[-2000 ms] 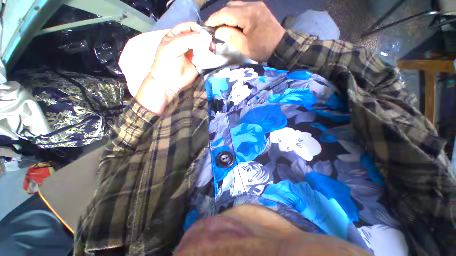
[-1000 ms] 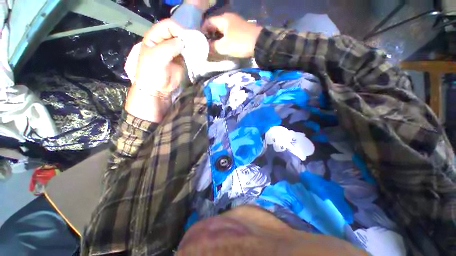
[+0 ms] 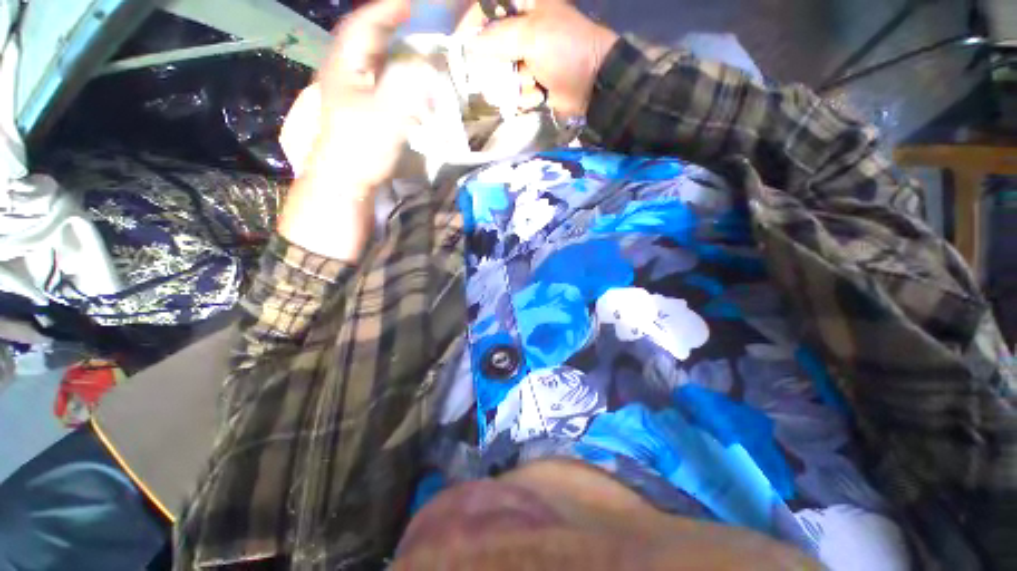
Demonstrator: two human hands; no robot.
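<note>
A white garment piece (image 3: 435, 132) is bunched over my lap at the top of the view, strongly overlit. My left hand (image 3: 357, 123) holds it from the left; its fingers are blurred and washed out. My right hand (image 3: 546, 50) is closed around dark thread snips (image 3: 499, 9) at the cloth's right side. Only a dark part of the snips shows at the top edge; the rest is hidden in the fist.
A pale green table frame (image 3: 84, 56) stands at upper left, with black plastic bags (image 3: 212, 100) under it. White cloth (image 3: 50, 240) and dark patterned cloth (image 3: 167, 234) lie at left. A red object (image 3: 87, 390) is low at left. A wooden stool or bench (image 3: 965, 162) is at right.
My right hand has come back to the cloth beside my left hand, after being apart from it a second ago. The cloth is spread differently between the hands.
</note>
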